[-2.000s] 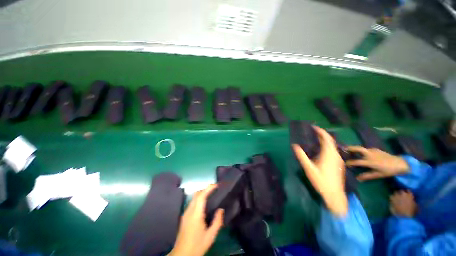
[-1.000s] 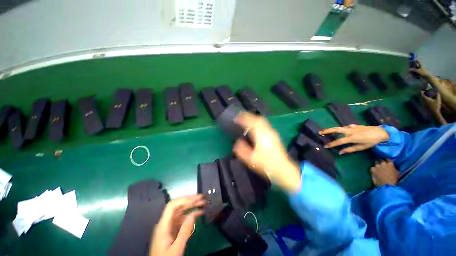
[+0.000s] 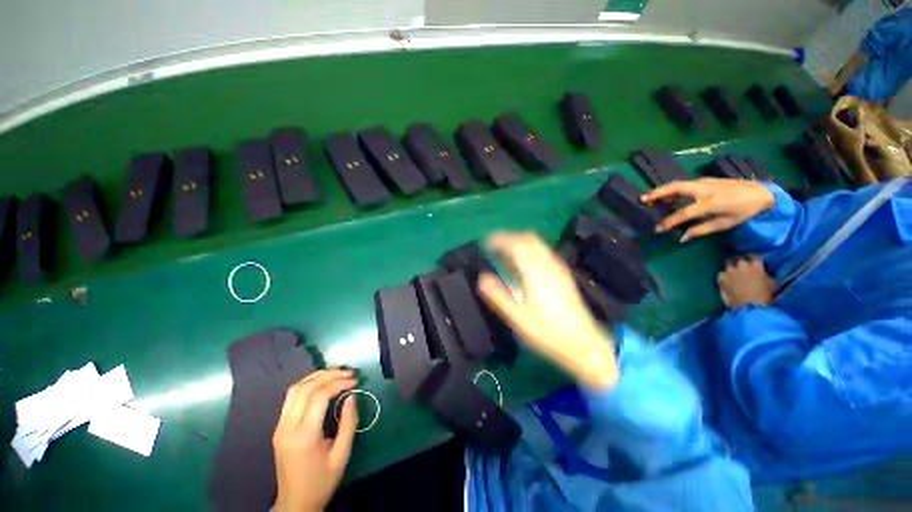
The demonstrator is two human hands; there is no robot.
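Black box pieces with two small gold marks lie in a heap [image 3: 407, 335] on the green bench in front of me. My right hand [image 3: 550, 315], blurred, is over the heap's right side with its fingers apart and nothing seen in it. My left hand [image 3: 312, 430] is left of the heap, fingers curled and apart from the thumb, seemingly empty. It partly covers a flat black blank [image 3: 258, 385]. A pale ring [image 3: 357, 410] shows beside its thumb, and another ring [image 3: 487, 388] lies by the heap's lower part.
Black boxes [image 3: 192, 190] stand in a row along the green belt [image 3: 330, 95]. White cards [image 3: 75, 405] are fanned at the left, with a pale ring [image 3: 249, 282] above. At the right, a neighbour's hand [image 3: 715, 205] touches another heap [image 3: 605, 260].
My right hand, earlier holding a black box near the belt, has come back over the heap without it. My left hand no longer holds the box it gripped two seconds ago. The view has shifted.
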